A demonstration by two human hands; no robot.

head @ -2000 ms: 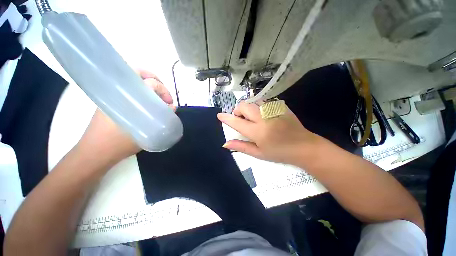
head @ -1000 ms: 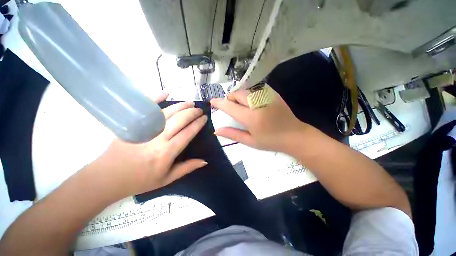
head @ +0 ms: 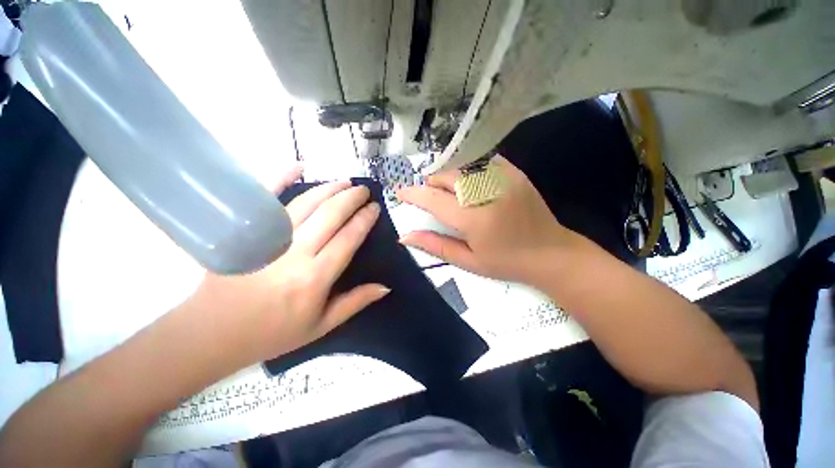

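A black fabric panel [head: 412, 306] lies on the white table, its narrow top end just in front of the presser foot and needle area [head: 377, 137]. My left hand [head: 293, 265] lies flat on the panel, fingers together and thumb apart, pressing it down. My right hand [head: 494, 224] is right of the panel's top end, thumb and index finger apart, fingertips near the feed area [head: 395, 172]. I cannot tell whether it holds anything. A cream ribbed knob [head: 478, 186] covers part of it.
The off-white machine head [head: 568, 73] is overhead. A grey rounded arm [head: 156, 137] hangs at upper left. Black cut pieces lie at left [head: 32, 228] and right [head: 577, 174]. Black-looped shears [head: 676, 215] and a slim dark tool [head: 725, 224] lie right. A printed ruler [head: 229, 402] runs along the table edge.
My left hand has moved from behind the grey arm onto the panel. The panel's lower end has shifted up toward the machine since a second ago. My right hand stays beside the needle.
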